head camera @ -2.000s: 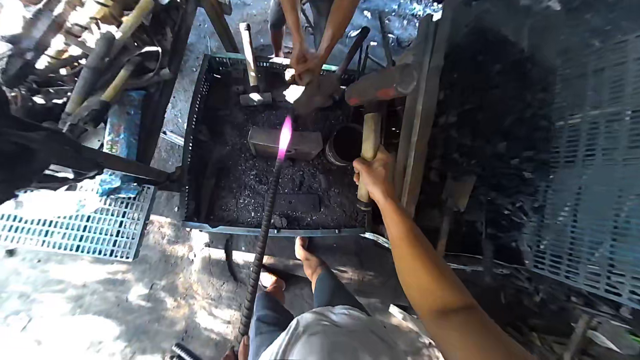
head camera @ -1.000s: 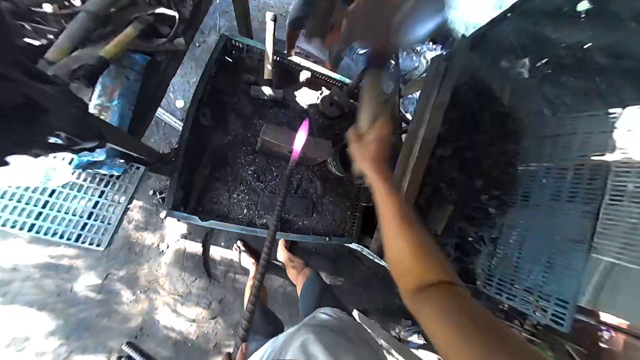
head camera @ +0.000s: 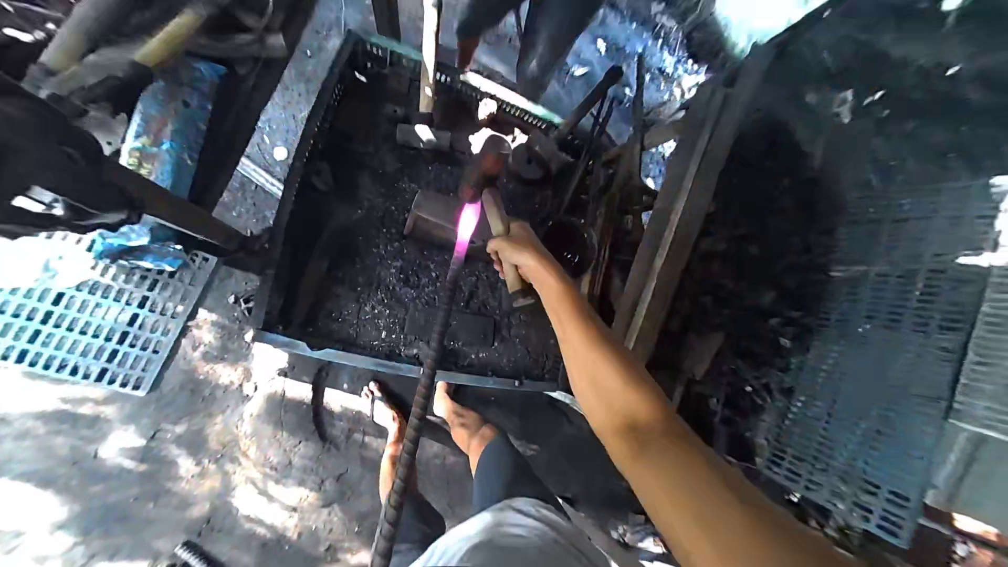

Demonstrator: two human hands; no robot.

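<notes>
My right hand [head camera: 518, 250] is closed round the wooden handle of a hammer [head camera: 498, 216]. The hammer's dark head is just above the glowing tip of a ribbed steel bar [head camera: 441, 331]; whether they touch I cannot tell. That tip lies over a metal anvil block [head camera: 431, 219]. The bar slants down past my feet to the bottom edge, where my left hand is out of view. A second hammer [head camera: 425, 136] stands with its handle up at the back of the black crate, and a round container [head camera: 568, 246] is right of my right hand.
A plastic crate [head camera: 339, 353] filled with dark grit surrounds the anvil block. Another person's legs [head camera: 551, 39] are beyond it. Long-handled tools [head camera: 587, 102] lean at its back right, beside a wooden beam [head camera: 669, 228]. Plastic grates lie at left [head camera: 94, 315] and right [head camera: 858, 354].
My right hand has brought the hammer down from a raised position to the bar's glowing tip. The other person's hands, seen over the crate two seconds ago, are no longer in view.
</notes>
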